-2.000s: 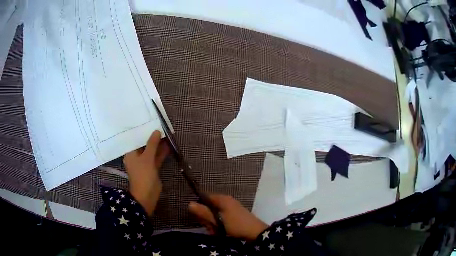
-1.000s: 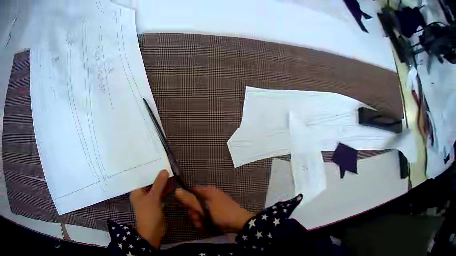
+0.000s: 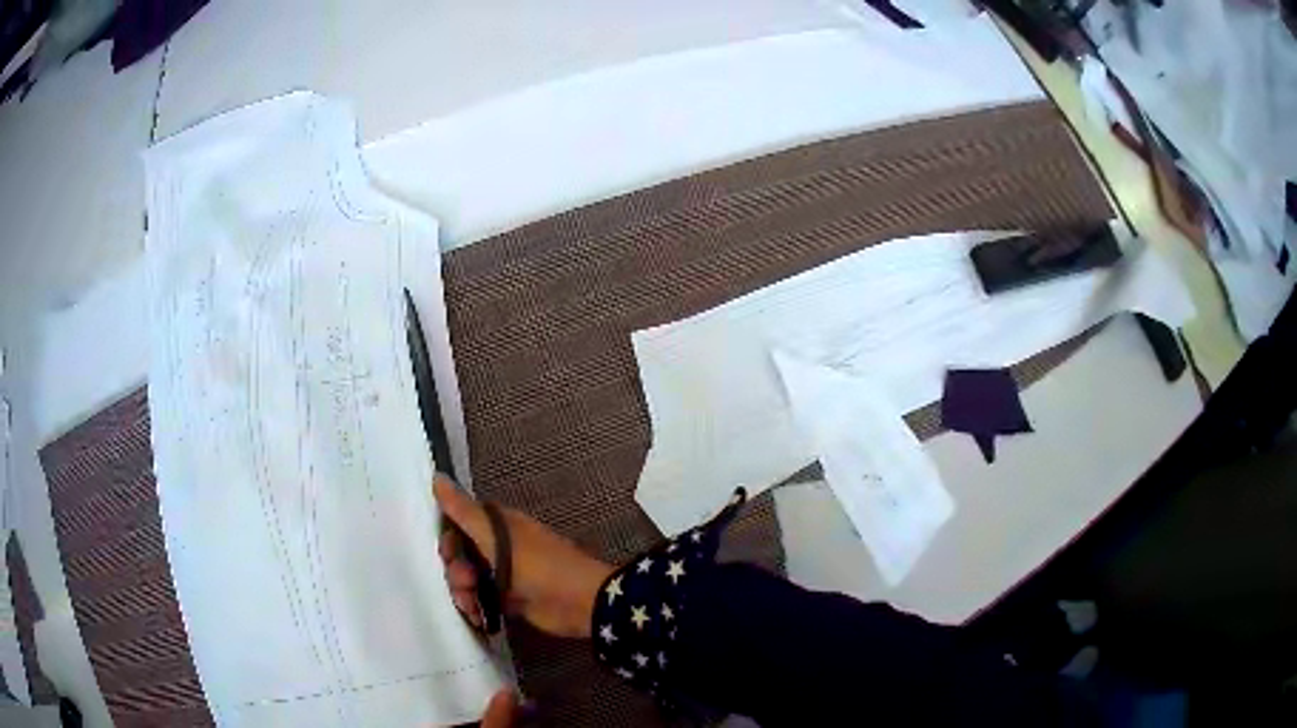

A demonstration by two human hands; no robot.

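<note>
The large white paper pattern (image 3: 270,427), with drawn lines, lies on the brown checked fabric (image 3: 569,299) at left. My right hand (image 3: 538,569) holds the fabric shears (image 3: 425,384) by the handles. Their dark blades point away from me and lie along the pattern's right edge; whether they are parted cannot be seen. Of my left hand (image 3: 501,710), only a fingertip shows at the bottom edge, by the pattern's lower right corner; its grip is hidden.
At right lie another white pattern (image 3: 726,398), a small paper pattern (image 3: 879,477), a black weight (image 3: 1045,259) and a purple scrap (image 3: 984,403). White underlay paper (image 3: 640,121) lies behind the cloth. Dark purple fabric (image 3: 150,31) is at the far left.
The view has shifted, showing the large pattern's upper end. My right hand and the shears have moved up along its right edge. My left hand has mostly left the picture.
</note>
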